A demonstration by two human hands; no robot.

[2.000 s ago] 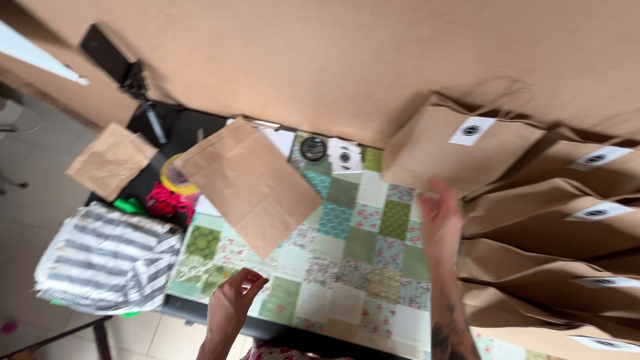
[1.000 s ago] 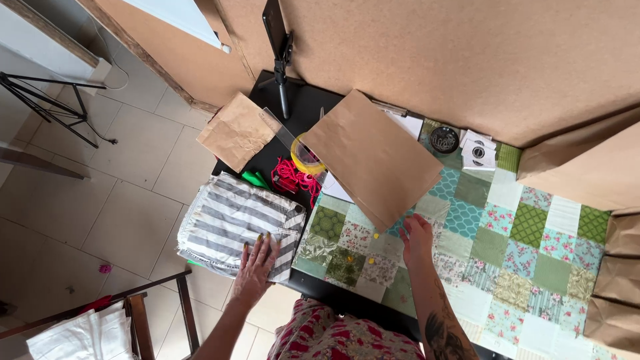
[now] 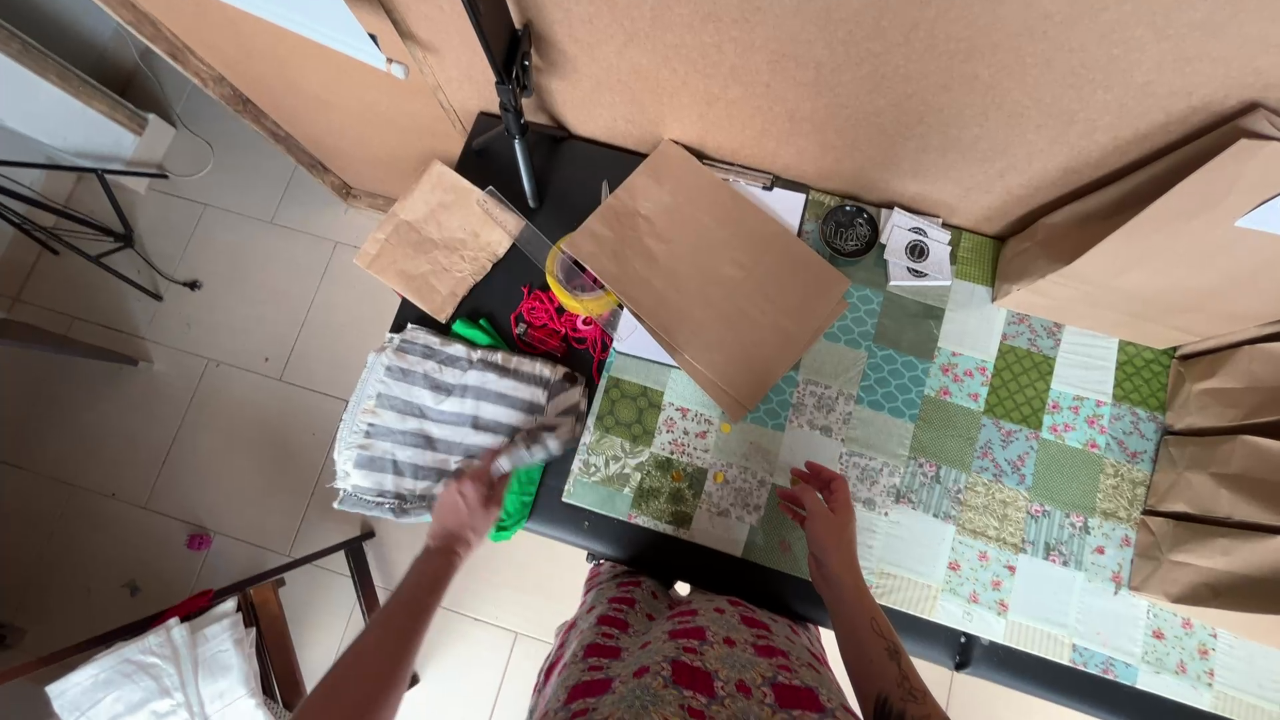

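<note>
My left hand [image 3: 468, 505] has its fingers closed on an edge of striped fabric, blurred by motion, at the folded grey-and-white striped cloth [image 3: 440, 420]. Green fabric [image 3: 515, 500] shows beneath that cloth. Over the patchwork table cover [image 3: 1015, 380] hangs my right hand [image 3: 822, 510], fingers loosely bent and holding nothing visible. Flat brown paper bags [image 3: 715, 270] lie slantwise beyond it, partly over white paper [image 3: 645, 338]. Small yellow pieces [image 3: 719, 477] rest on the cover between my hands.
Tangled red yarn [image 3: 560, 325], yellow tape [image 3: 575, 285], a clear ruler [image 3: 530, 240] and a crumpled paper bag [image 3: 440, 240] are at left. Behind stands a phone holder [image 3: 515, 110]. A dish of paper clips [image 3: 849, 231], printed cards [image 3: 916, 248] and standing paper bags [image 3: 1150, 240] are at right.
My left hand, flat on the striped cloth a second ago, now grips its edge. My right hand has come away from the flat paper bags towards the table's front edge.
</note>
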